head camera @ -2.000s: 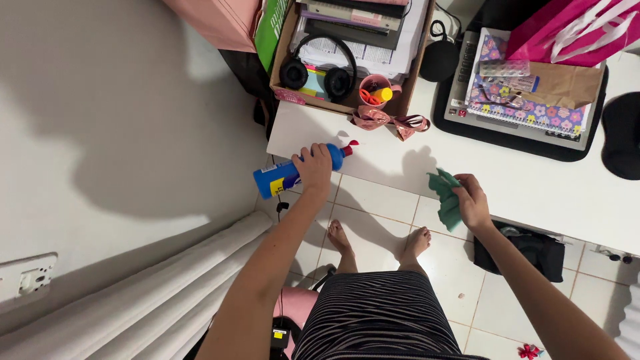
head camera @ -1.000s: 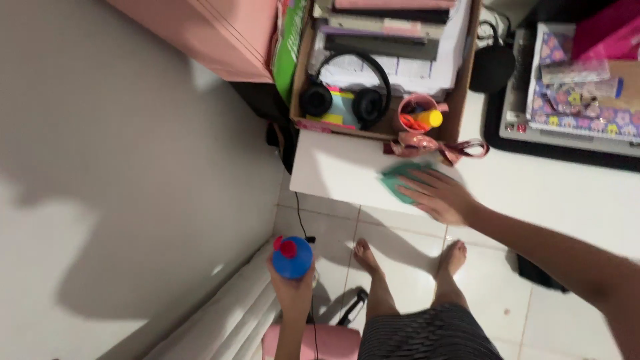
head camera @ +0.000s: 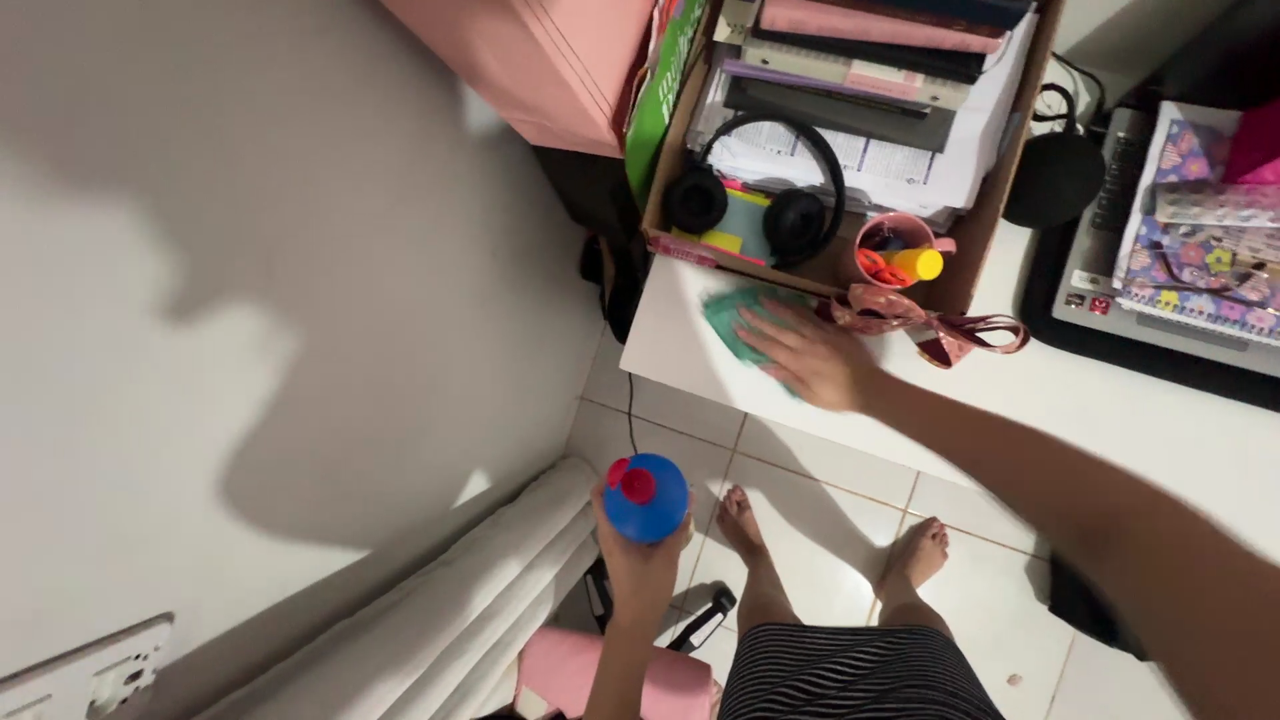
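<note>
My left hand (head camera: 640, 560) grips a blue plastic bottle (head camera: 655, 510) with a red cap, held upright below the desk's front edge. Its red flip cap looks raised. My right hand (head camera: 815, 360) lies flat, fingers spread, on a green cloth (head camera: 738, 322), which is pressed against the white desk top (head camera: 670, 330) near its left corner. The cloth reaches close to the front of a cardboard box (head camera: 985, 240), beside a pink ribbon bow (head camera: 925, 320).
The box holds black headphones (head camera: 795, 225), a pink mug (head camera: 890, 235) with orange and yellow items, papers and notebooks. A laptop (head camera: 1100, 265) bearing notebooks stands at right. A black cable (head camera: 631, 410) hangs off the desk's left corner; a pink bag (head camera: 540, 60) is behind.
The bottle, earlier tilted over the desk, is now upright below its edge in my left hand. My right hand has brought the cloth down onto the desk and moved it left towards the corner.
</note>
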